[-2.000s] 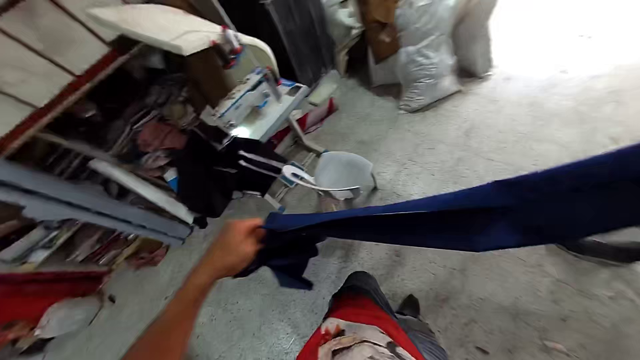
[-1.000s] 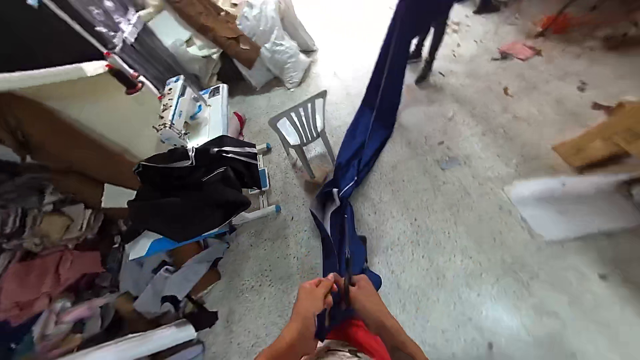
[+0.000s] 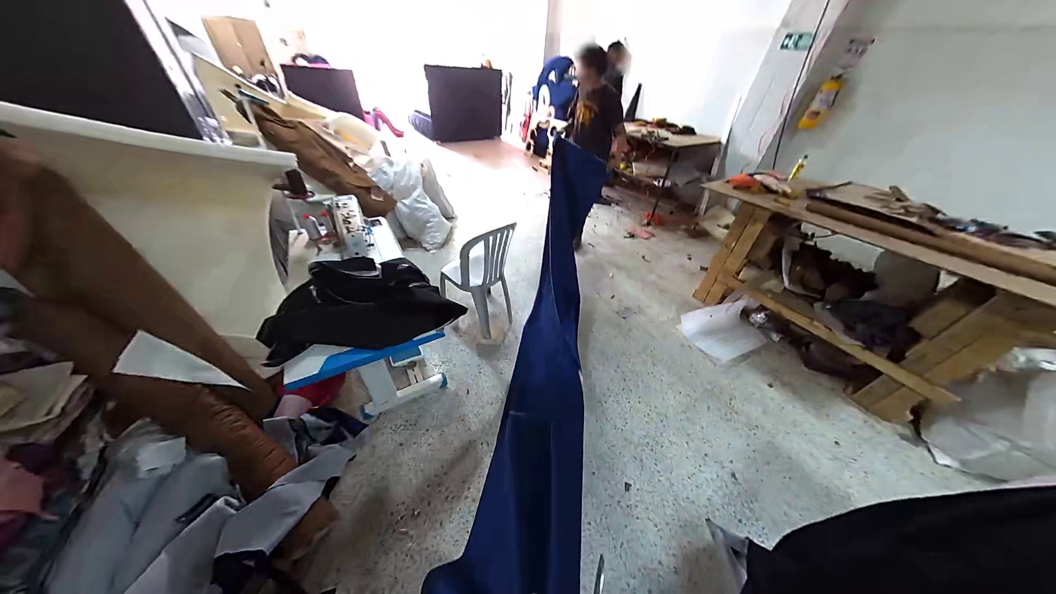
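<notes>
A long strip of dark blue fabric (image 3: 540, 355) stretches from the bottom edge of the head view up to a person (image 3: 598, 115) standing farther back, whose hand seems to be near its far end. The strip hangs taut and partly folded above the floor. Neither my left hand nor my right hand shows; the fabric's near end is cut off by the frame. Beside it at the bottom edge, a thin metal tip (image 3: 600, 569) pokes into view; what it belongs to cannot be told.
A grey plastic chair (image 3: 483, 268) and a sewing machine (image 3: 355, 227) on a table with black fabric (image 3: 359, 309) stand left. Fabric scraps (image 3: 165, 487) lie lower left. A wooden workbench (image 3: 891, 235) is right; black material (image 3: 916, 544) fills the lower right corner.
Both my hands were on the blue fabric's near end one second ago and are now out of frame. The view has tilted up, showing more of the room.
</notes>
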